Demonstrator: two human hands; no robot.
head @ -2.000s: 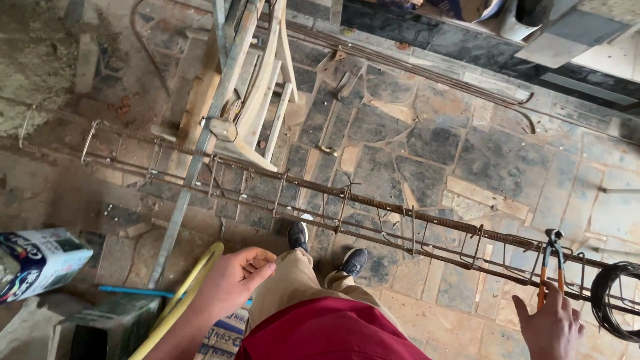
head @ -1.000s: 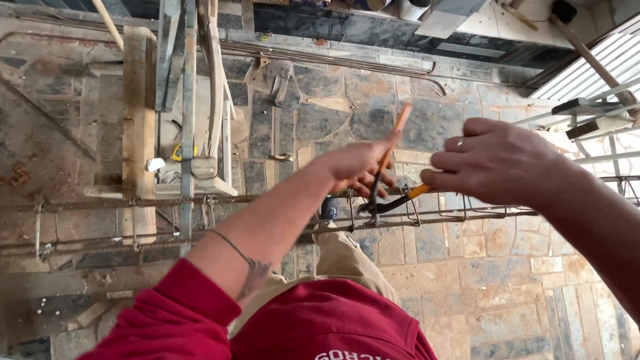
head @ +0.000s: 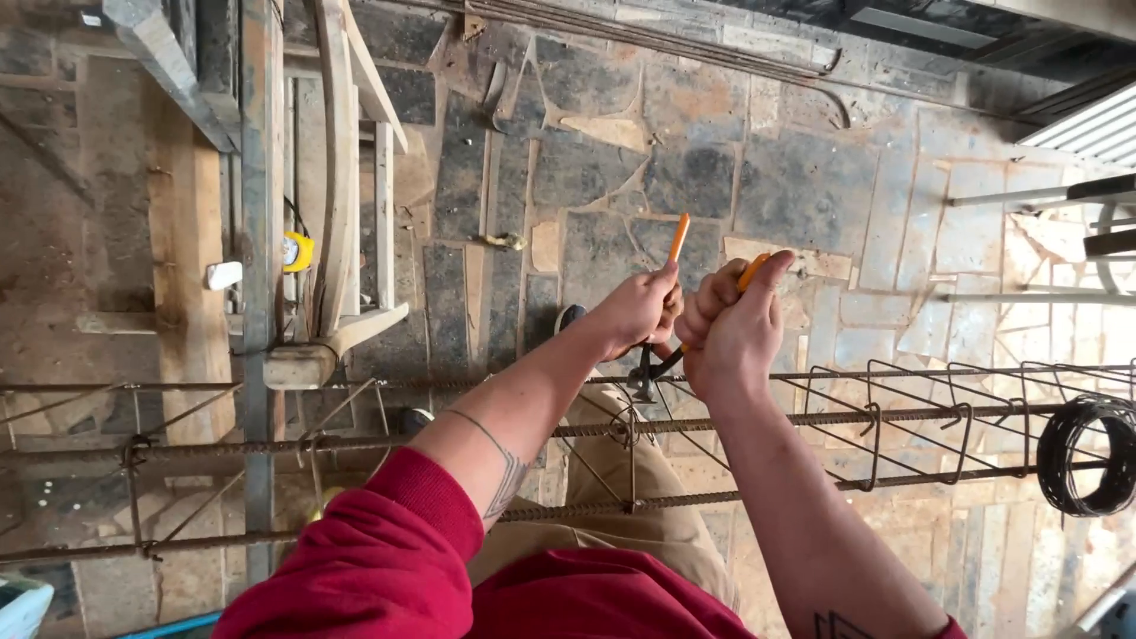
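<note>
Each of my hands grips one orange handle of a pair of end-cutting nippers (head: 645,373). My left hand (head: 641,311) is around the left handle, whose orange end sticks up past the fist. My right hand (head: 732,324) holds the right handle, its thumb along the orange grip. The dark jaws point down at the upper bar of a long rebar cage (head: 772,426); whether they bite on wire is unclear. The cage crosses the view over my legs, with bent stirrups along it. A coil of black tie wire (head: 1084,454) hangs on its right part.
A metal square tube (head: 259,177) and a wooden chair frame (head: 333,177) stand left, beside a yellow tape measure (head: 297,252) and a wooden beam (head: 186,266). Long rebar rods (head: 657,40) lie on the stone floor at the back. Stool legs (head: 1021,300) jut in from the right.
Two seconds ago the left hand was empty and apart from the nippers, near the right hand at far right. Both hands now hold them. Since one second ago the handles have turned more upright.
</note>
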